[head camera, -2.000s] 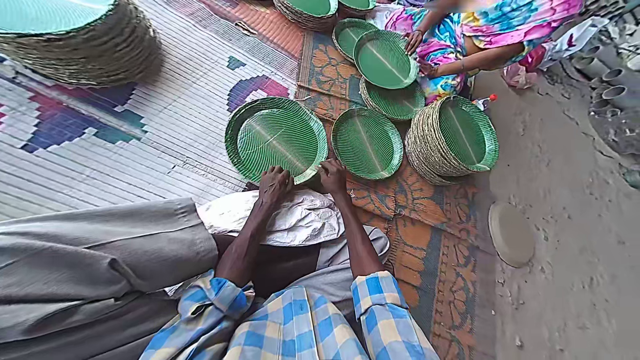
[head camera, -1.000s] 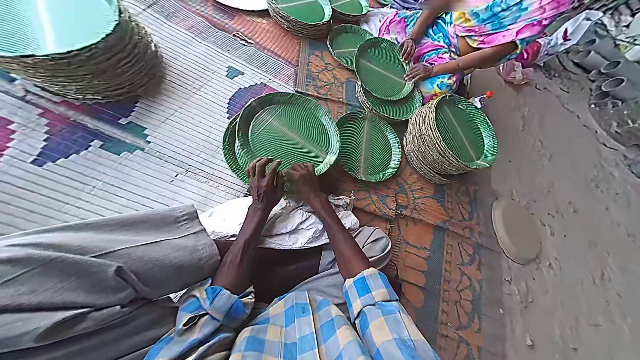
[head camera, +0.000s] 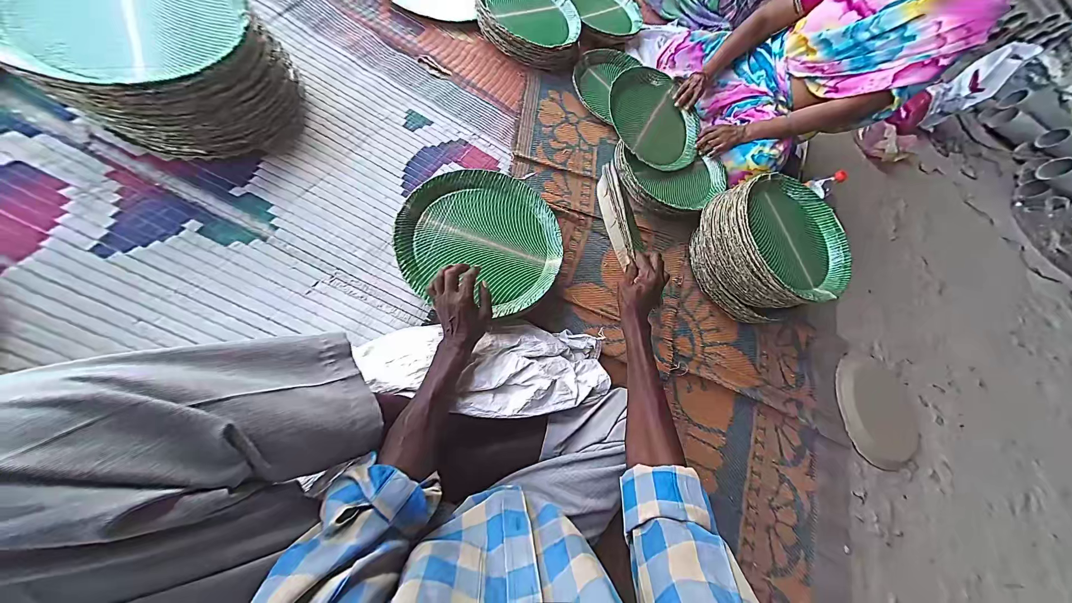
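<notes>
A round green plate (head camera: 481, 239) with a ridged face lies on the mat before me. My left hand (head camera: 460, 303) rests at its near rim, fingers bent; whether it grips the rim is unclear. To the right, my right hand (head camera: 643, 283) grips the lower end of another green plate (head camera: 621, 216), tilted on edge so its pale underside shows. Right of that hand a tall stack of green plates (head camera: 745, 251) leans on the patterned mat. A white cloth (head camera: 536, 368) lies over my lap.
Across from me a person's hands (head camera: 708, 113) hold a green plate (head camera: 655, 119) above a short stack (head camera: 670, 177). A large plate stack (head camera: 184, 100) stands at the upper left, more stacks (head camera: 536, 25) at the top. A pale disc (head camera: 875, 410) lies on the ground at right.
My right hand has moved right, away from my left hand, and now holds a plate on edge where a plate lay flat before. My hands were together at the left plate's near rim.
</notes>
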